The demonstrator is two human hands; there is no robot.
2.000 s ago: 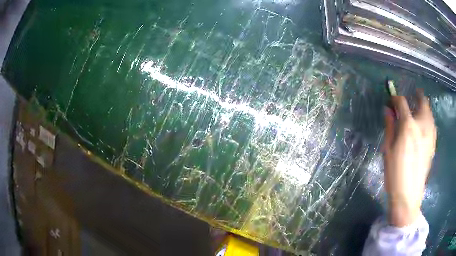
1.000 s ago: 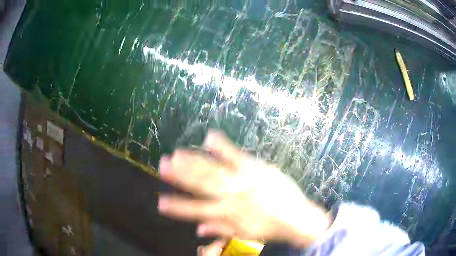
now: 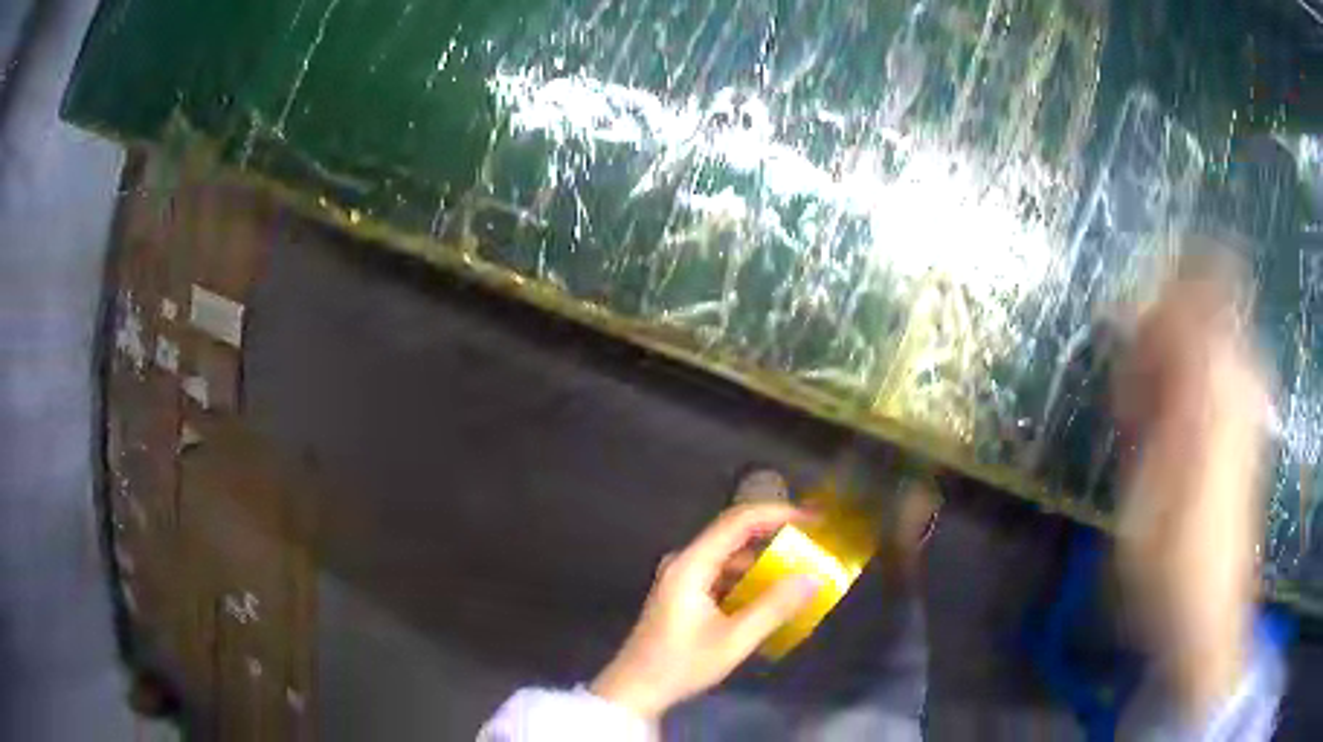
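The yellow packing tape roll is in my left hand, just below the table's front edge. The fingers hold it around its side. My right hand is blurred over the right part of the green table top; I cannot tell whether its fingers are open or hold anything. Clear tape strips with wrinkles and strong glare cross the green top. They look yellower near the front edge.
Brown cardboard with white label scraps lies below left. A dark area lies under the table edge. Something blue shows below right, partly behind my right arm. Grey floor shows at the bottom.
The view has shifted down, so the stick and stacked trays are out of sight. My right hand has moved from the front edge to the right. My left hand with the roll now shows fully.
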